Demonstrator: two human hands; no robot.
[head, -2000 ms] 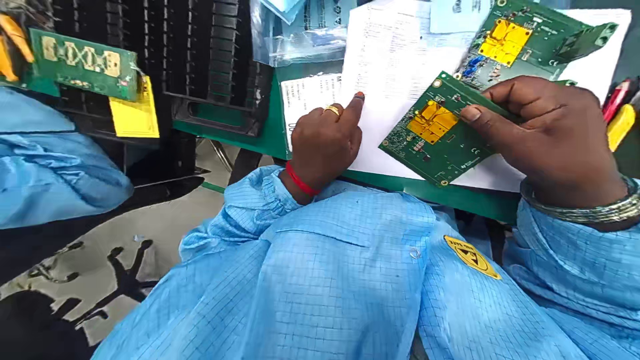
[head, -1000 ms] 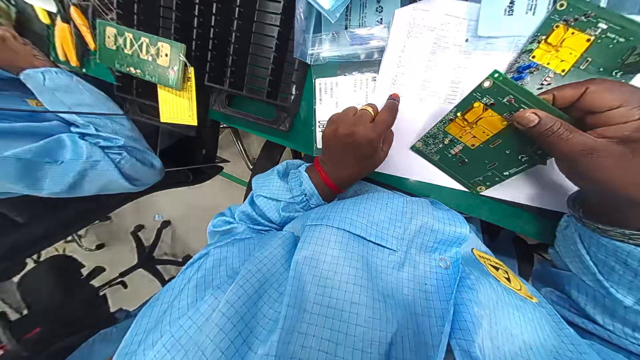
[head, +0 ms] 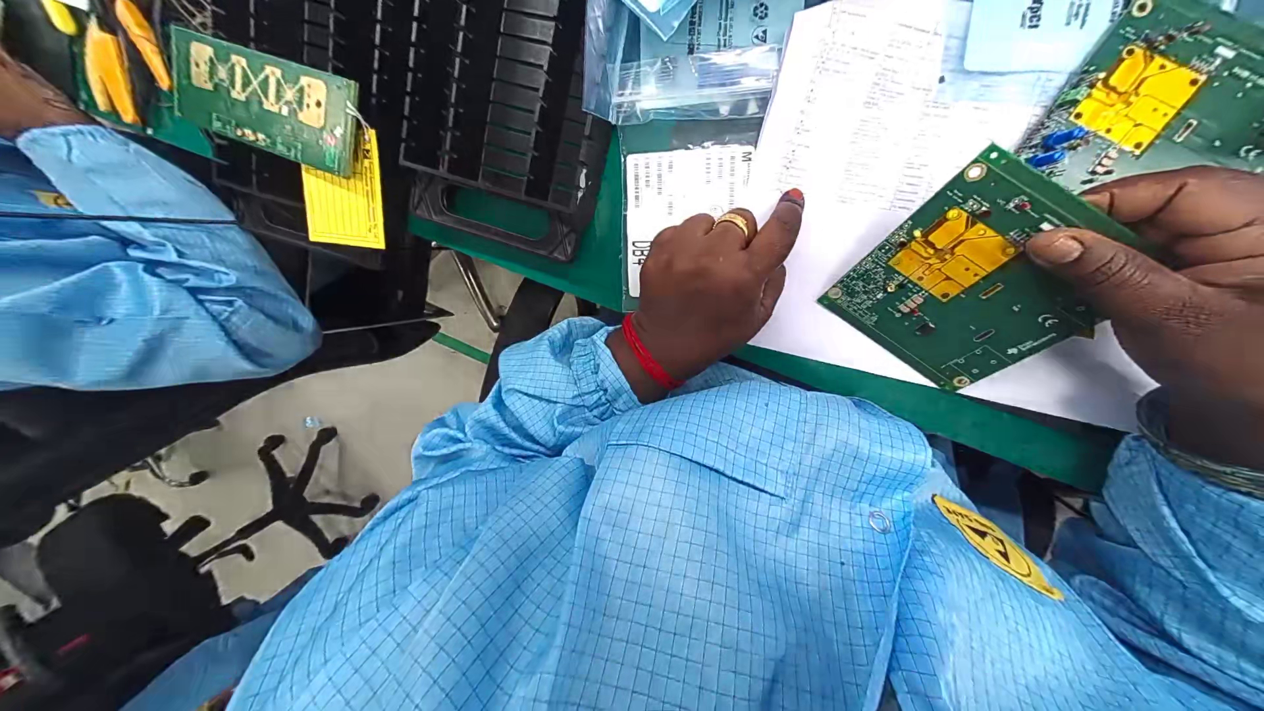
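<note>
My right hand [head: 1175, 267] grips a green printed circuit board [head: 973, 276] between thumb and fingers; the board is tilted and has yellow tape on its middle. Behind it, a second circuit board [head: 1141, 99] with yellow tape and blue parts lies partly under my right fingers. My left hand [head: 716, 276] rests with its index fingertip on a printed paper sheet [head: 869, 128], and nothing is held in it. Under that hand and beside the sheet is a white label in a clear bag [head: 681, 178].
Clear and blue plastic bags [head: 691, 84] lie at the top. Black slotted racks [head: 494, 109] stand left of them. Farther left are another circuit board [head: 267, 99] with a yellow tag [head: 344, 202], orange-handled tools [head: 109, 74] and a co-worker's sleeve [head: 148, 267]. A chair base [head: 291, 494] stands below.
The view has shifted left, showing more of the co-worker's arm. My left index finger stays on the sheet, and my right hand still holds the board.
</note>
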